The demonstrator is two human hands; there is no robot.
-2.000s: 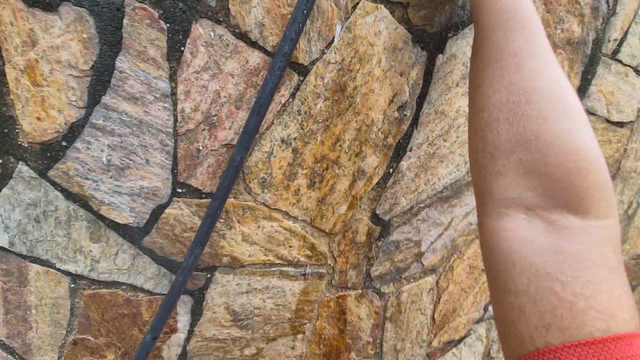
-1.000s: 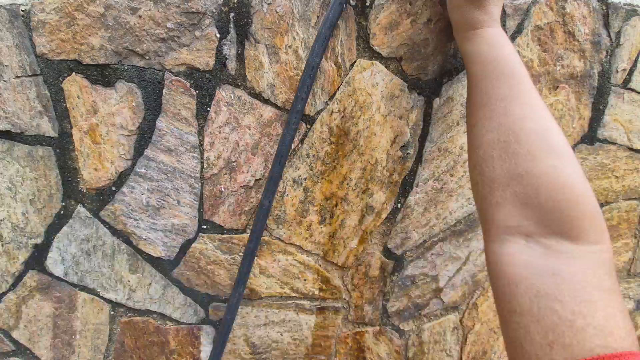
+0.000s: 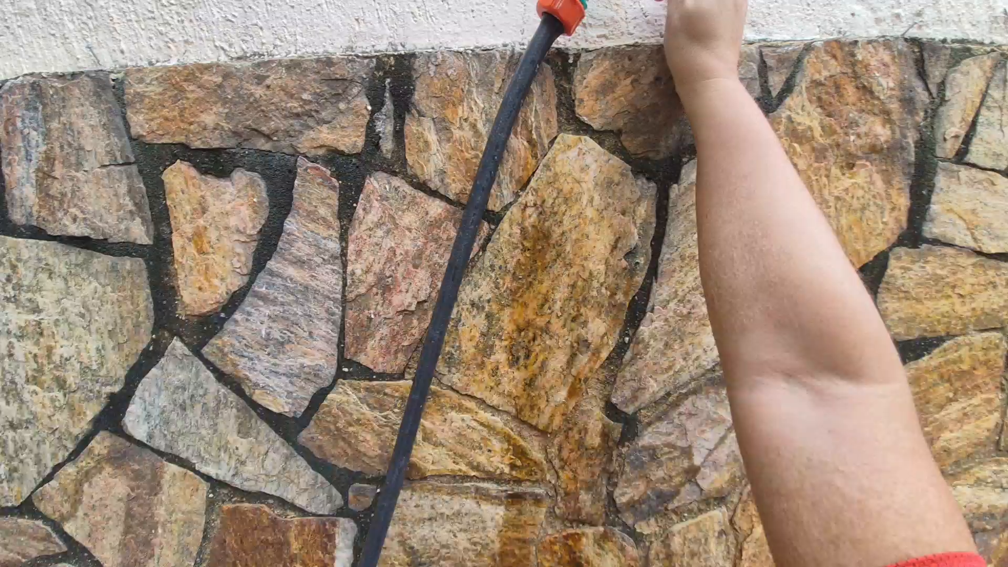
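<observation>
My right hand [image 3: 706,31] reaches up at the top edge of the view, close to the line where the stone facing meets the white wall. Its fingers are mostly cut off by the frame; a small bit of red shows just left of them, and what they hold cannot be told. A black hose [image 3: 453,276] runs slantwise across the stones, from the bottom edge up to an orange hose connector [image 3: 561,11] with a bit of green beside it, left of my hand. My left hand is out of the frame.
A wall of irregular brown, grey and yellowish stones [image 3: 551,276] with dark joints fills most of the view. Above it runs a rough white plastered wall [image 3: 299,27]. Some stones near the middle look darker.
The view has tilted upward, so the white wall and the orange connector now show at the top. My right arm stays raised on the right side.
</observation>
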